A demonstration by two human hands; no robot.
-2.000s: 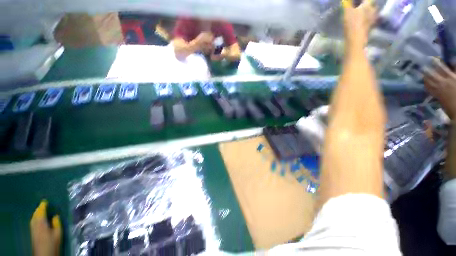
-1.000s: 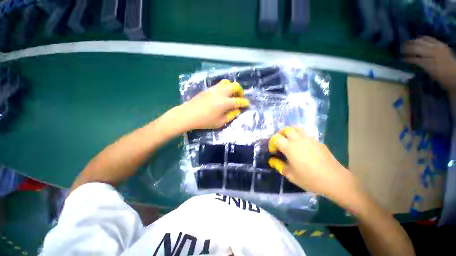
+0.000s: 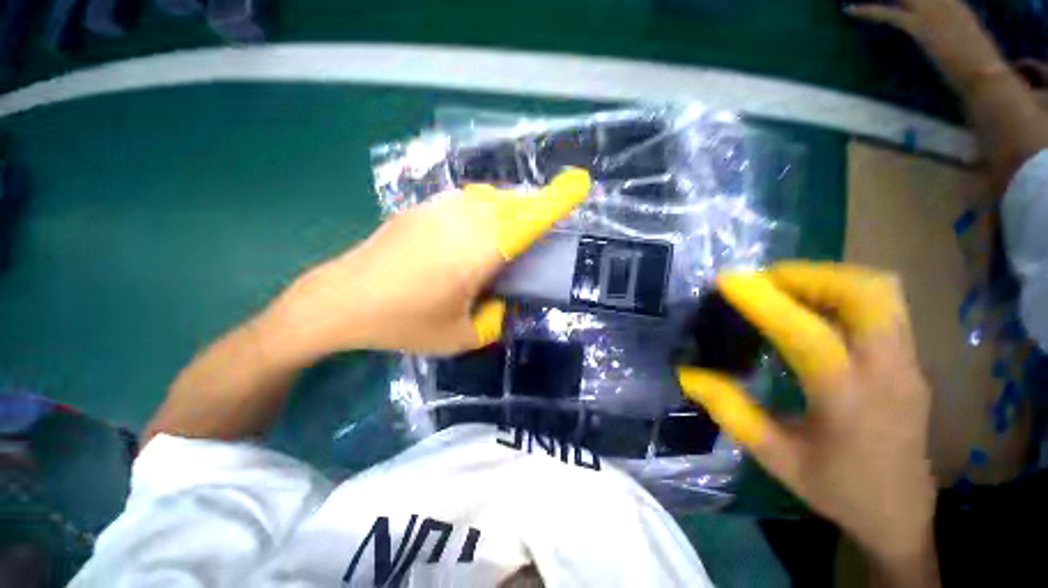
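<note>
My left hand (image 3: 431,258), with yellow finger cots, grips a grey elongated housing (image 3: 540,270) across its body. The housing's right end shows a black square recess (image 3: 623,277) with a lighter rectangular outline inside. My right hand (image 3: 827,379), also in yellow finger cots and slightly blurred, holds a small black panel (image 3: 724,333) between thumb and fingers, just right of the housing's end. Both are above a clear crinkled plastic bag (image 3: 736,213) with rows of black panels (image 3: 546,370). The far end of the housing is hidden by my left hand.
A tan cardboard sheet (image 3: 902,230) lies at the right with small blue scraps (image 3: 975,310) on it. Another person's hand and arm (image 3: 977,69) reach in at the upper right. A white stripe (image 3: 460,63) crosses the green bench. Grey housings (image 3: 236,17) show at the upper left.
A second ago both hands were on the bag. Now my left hand holds a housing and my right hand has lifted a black panel beside it. Two seconds ago my right arm was stretched far forward.
</note>
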